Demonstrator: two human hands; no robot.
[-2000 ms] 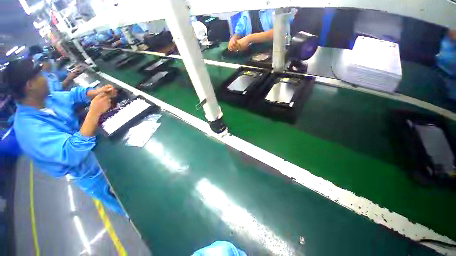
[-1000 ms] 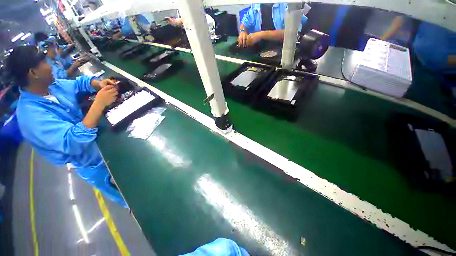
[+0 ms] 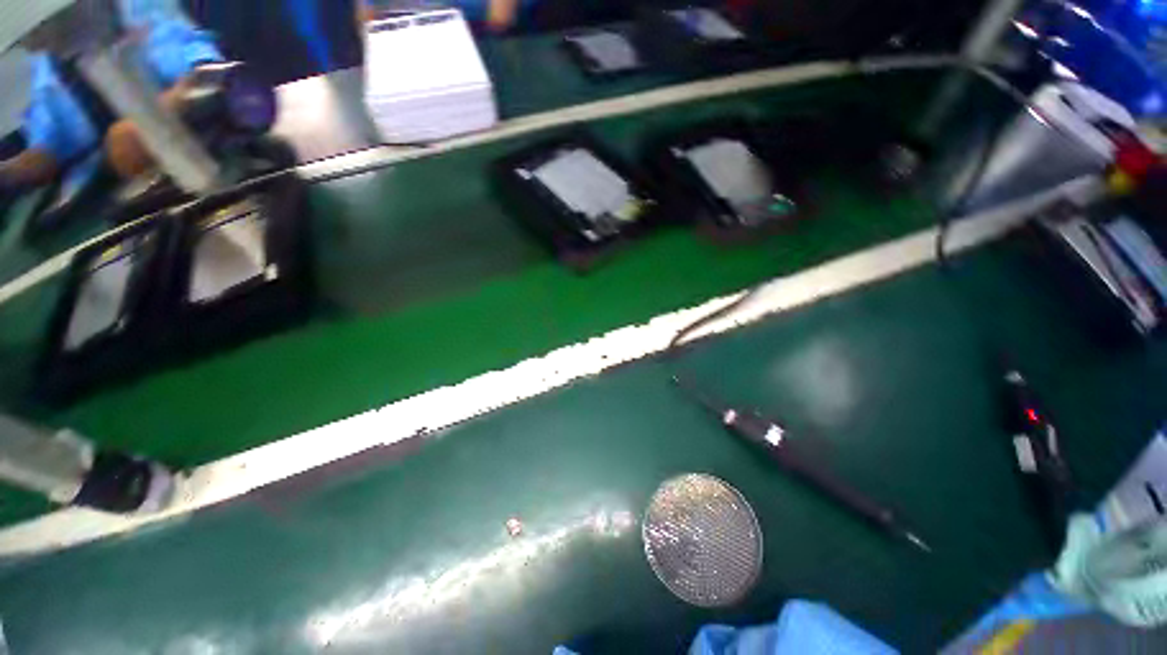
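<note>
Neither of my hands shows; only a blue sleeve [image 3: 800, 633] is at the bottom edge. Nearest in front of me, a round silver-grey screw dish [image 3: 703, 540] with a speckled surface lies on the glossy green bench [image 3: 422, 563]. A slim dark corded pen tool [image 3: 819, 476] lies right of the dish, its fine tip pointing towards the lower right and its thin cable running to the white rail. Whether the dish holds screws is too small to tell.
Tablet units in black trays [image 3: 582, 186] sit on the green conveyor [image 3: 448, 307] behind the chipped white rail [image 3: 512, 384]. A small black device with a red light [image 3: 1034, 429] and a pale green fan [image 3: 1126, 569] are at right. A white stack [image 3: 428, 77] and people's blue sleeves are across the line.
The view has swung to the right. The worker at left is out of view; the screw dish, pen tool, small black device and fan now show.
</note>
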